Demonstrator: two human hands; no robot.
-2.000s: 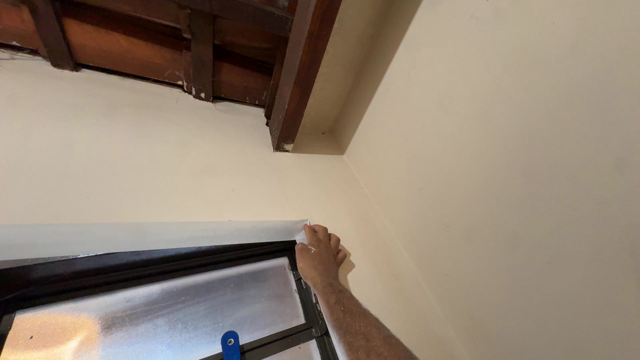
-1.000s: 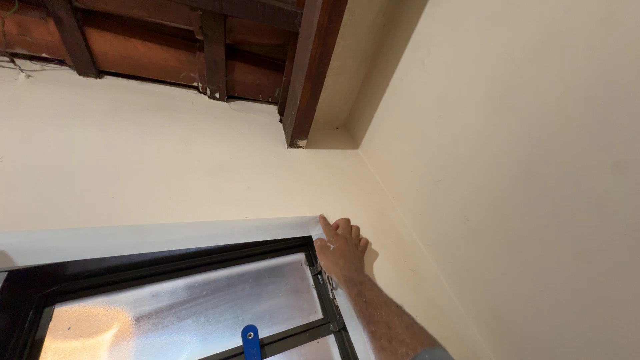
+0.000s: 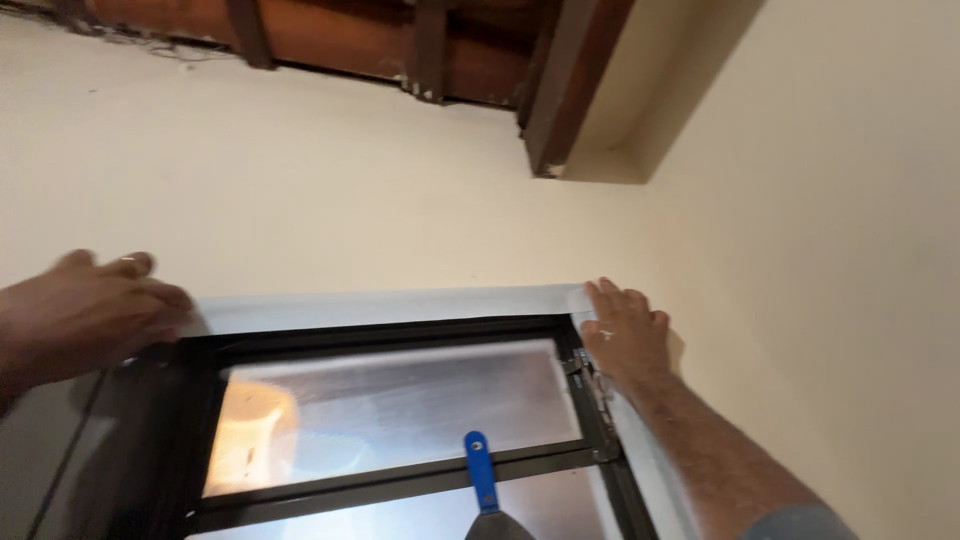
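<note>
A strip of whitish masking material, paper or film, runs along the top of a dark metal window frame. My left hand has its fingers on the strip's left end and is slightly blurred. At the upper right corner, my right hand presses its fingertips on the strip's other end, where a second whitish strip goes down the frame's right side. A putty knife with a blue handle stands against the window's crossbar, its metal blade partly cut off by the view's lower edge.
Cream walls meet in a corner right of the window. Dark wooden beams and reddish boards lie overhead, with loose wires at the upper left. Frosted panes fill the window, and metal hinge parts show at its right side.
My left hand has come into view at the strip's left end. My right hand stays at the upper right corner. The view has shifted, showing more of the window.
</note>
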